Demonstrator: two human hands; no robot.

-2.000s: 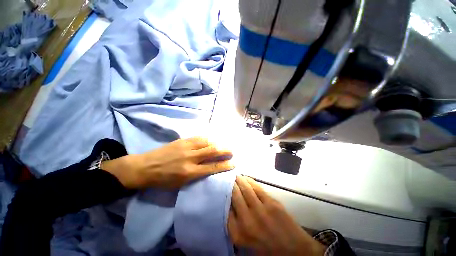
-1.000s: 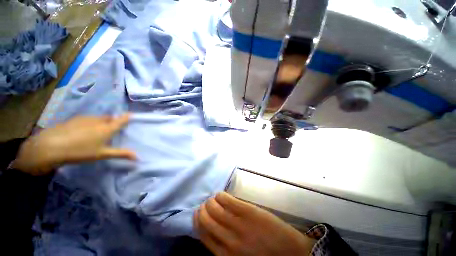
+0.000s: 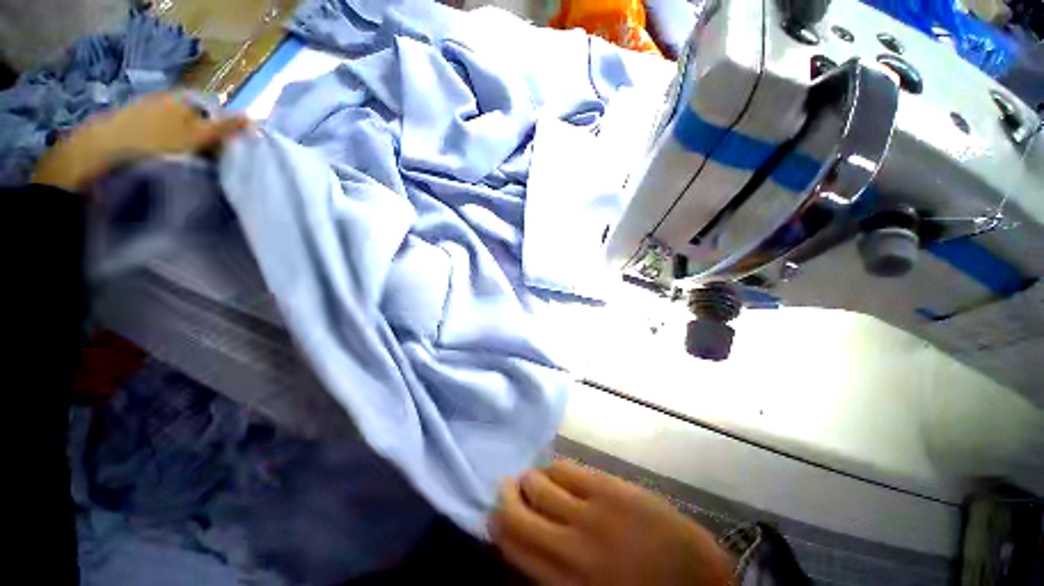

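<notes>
A large light blue garment piece (image 3: pixel 401 275) lies in loose folds on the white machine bed, left of the needle area. My left hand (image 3: pixel 143 137), blurred, grips its edge at the upper left. My right hand (image 3: pixel 601 527) pinches its near corner at the front edge of the table. The near edge of the cloth hangs stretched between both hands. A flat pale band (image 3: pixel 567 212) lies beside the presser foot area (image 3: pixel 653 266), which is washed out by the lamp. The sewing machine head (image 3: pixel 790 149) stands at the right.
A ruffled blue cloth bundle (image 3: pixel 126 57) lies on the brown board (image 3: pixel 235 34) at upper left. Crumpled blue cloth (image 3: pixel 218 458) is below the table. An orange item (image 3: pixel 607 21) is behind the machine bed. A dark metal tray (image 3: pixel 998 532) sits at the right edge.
My left hand has moved up and left, lifting the garment's edge. My right hand has shifted slightly right and down with its corner. The view has shifted, showing more behind the machine.
</notes>
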